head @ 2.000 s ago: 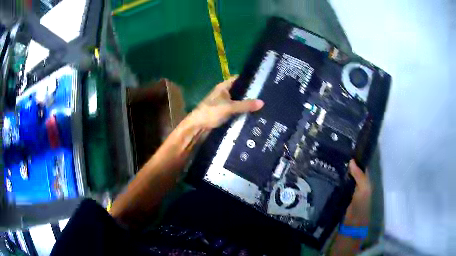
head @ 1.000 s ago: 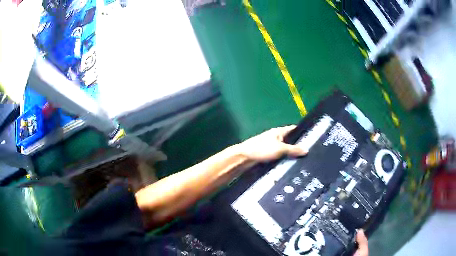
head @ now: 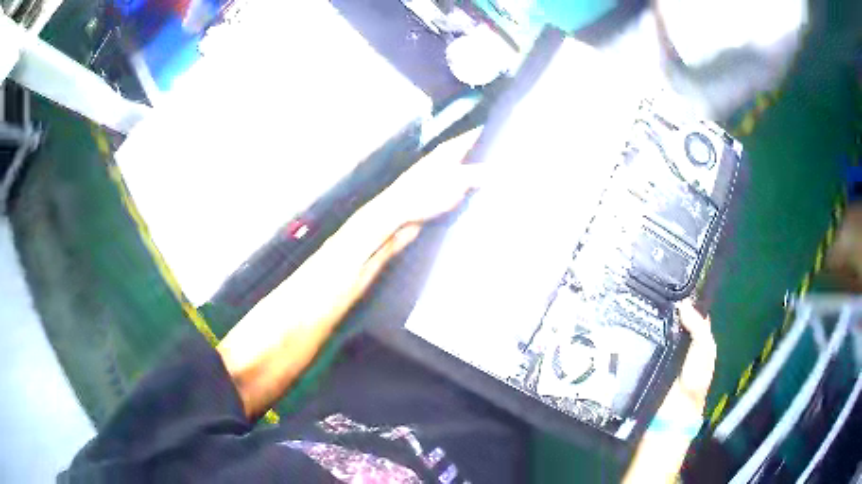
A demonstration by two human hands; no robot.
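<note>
An open laptop base with its inner parts facing up lies tilted across the view, held in front of my body. Its left part is washed out white by glare. Two round fans show, one at the upper right and one near the bottom. A black border shows along its lower edge. My left hand holds its left edge, the fingers partly lost in glare. My right hand holds its lower right edge, with a pale blue band on the wrist.
A bright white table or machine top with a small red part on its dark side edge is at the upper left. Green floor with yellow-black lines is around. A rack with pale curved bars is at the lower right. A blurred white shape is at the top right.
The view has turned; the white top is now nearer and the rack has come in at the lower right. The laptop base sits higher in view, now under strong glare. Both hands still hold it.
</note>
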